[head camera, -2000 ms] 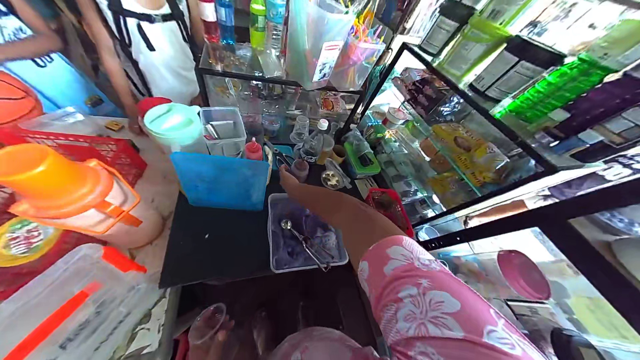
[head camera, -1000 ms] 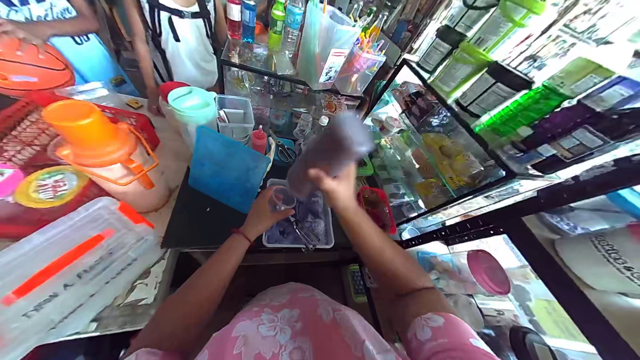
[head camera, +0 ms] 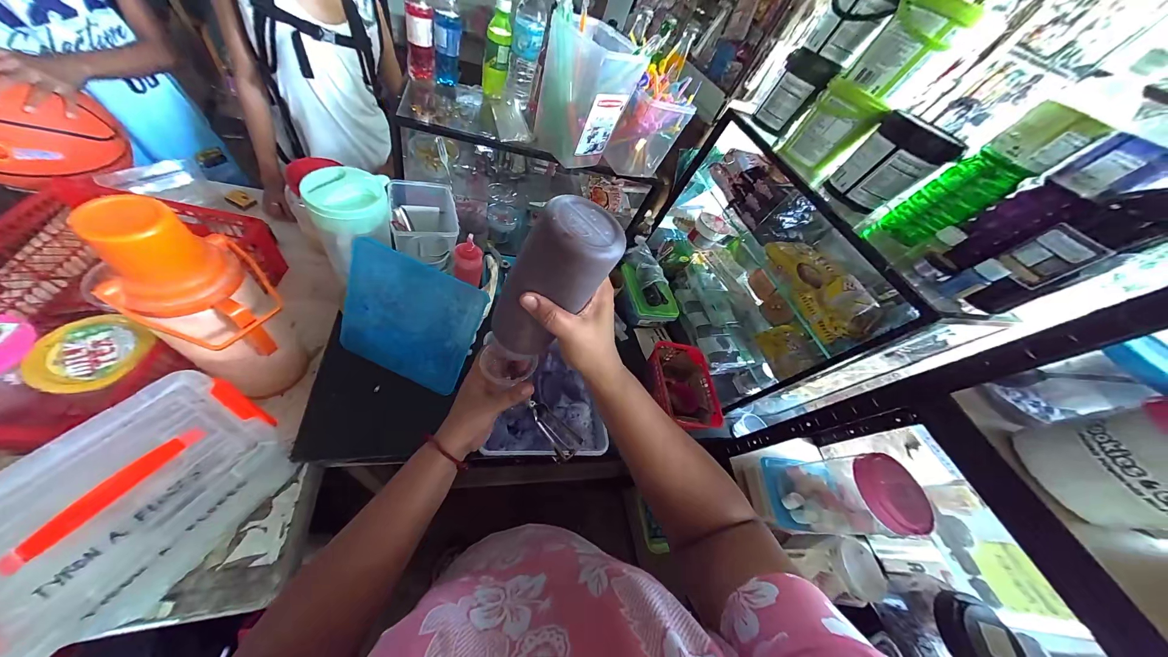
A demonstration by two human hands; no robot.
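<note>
My right hand (head camera: 584, 333) grips a large bottle (head camera: 566, 265) of dull purple-grey liquid, tipped with its base up and its lower end over a clear plastic cup (head camera: 507, 362). The cup is in my left hand (head camera: 484, 401), just below and touching or nearly touching the bottle; whether liquid flows cannot be told. Under both hands a clear plastic tub (head camera: 591, 436) holds purple, icy-looking contents, with a metal scoop (head camera: 553, 429) lying in it. A blue plastic lid (head camera: 411, 315) leans upright left of the tub, on the black table top (head camera: 365, 411).
An orange-lidded jug (head camera: 196, 292), a red basket (head camera: 265, 246) and a clear lidded box (head camera: 137, 511) stand at left. A mint-lidded pitcher (head camera: 342, 214) and a red squeeze bottle (head camera: 468, 262) are behind the blue lid. A glass display case (head camera: 785, 274) borders the right. Two people stand across the counter.
Two seconds ago my right hand reached to the back of the table and my left hand held a cup low down. The bottle has since come over the tub, and the cup is now beneath it.
</note>
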